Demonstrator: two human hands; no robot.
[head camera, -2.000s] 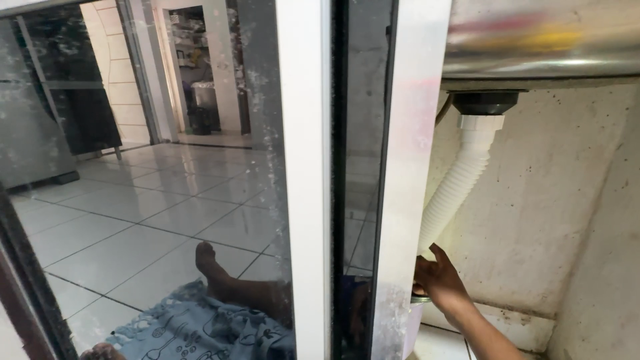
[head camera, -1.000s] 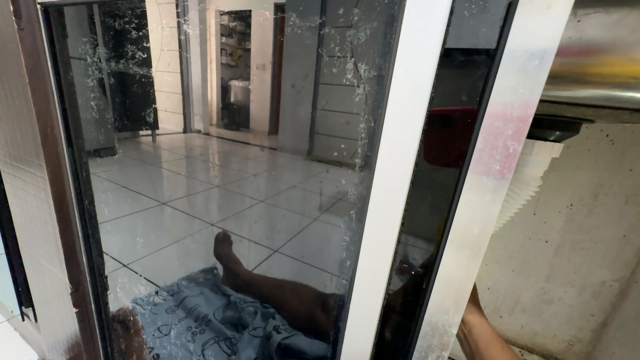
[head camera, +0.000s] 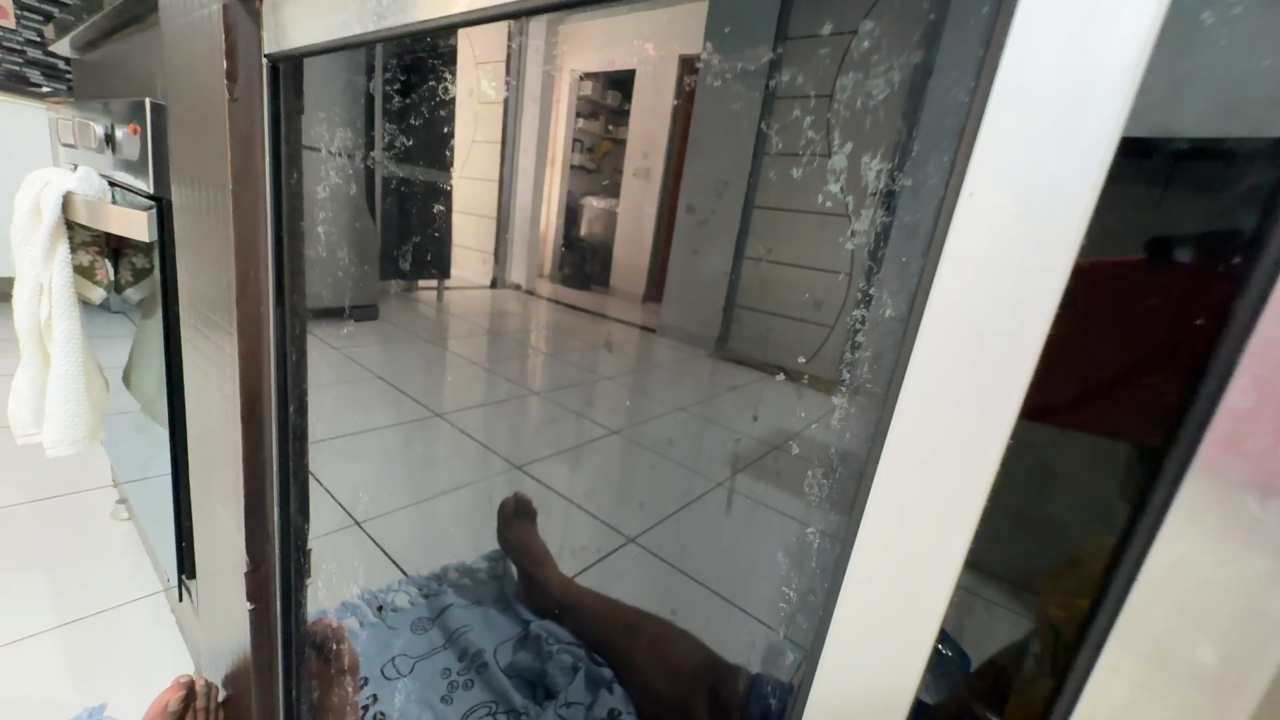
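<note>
Neither of my hands shows now, so what they hold or touch cannot be seen. A dark glass cabinet door panel (head camera: 600, 380) in a pale metal frame (head camera: 960, 400) fills most of the head view. Its surface has whitish spots and mirrors a tiled floor, a bare leg and a blue patterned cloth. To the right stands another dark glass strip (head camera: 1110, 330), with a reddish reflection in it. A blurred pale surface (head camera: 1235, 580) lies at the far right edge.
At the left stands an oven (head camera: 110, 130) with a white towel (head camera: 55, 310) over its handle. White floor tiles (head camera: 60, 560) spread below. Toes of a bare foot (head camera: 185, 695) show at the bottom left, beside the cabinet's side panel (head camera: 205, 380).
The view has swung left. The hand at the white corrugated drain pipe under the metal sink, seen two seconds ago, has left the picture, as have the pipe and sink.
</note>
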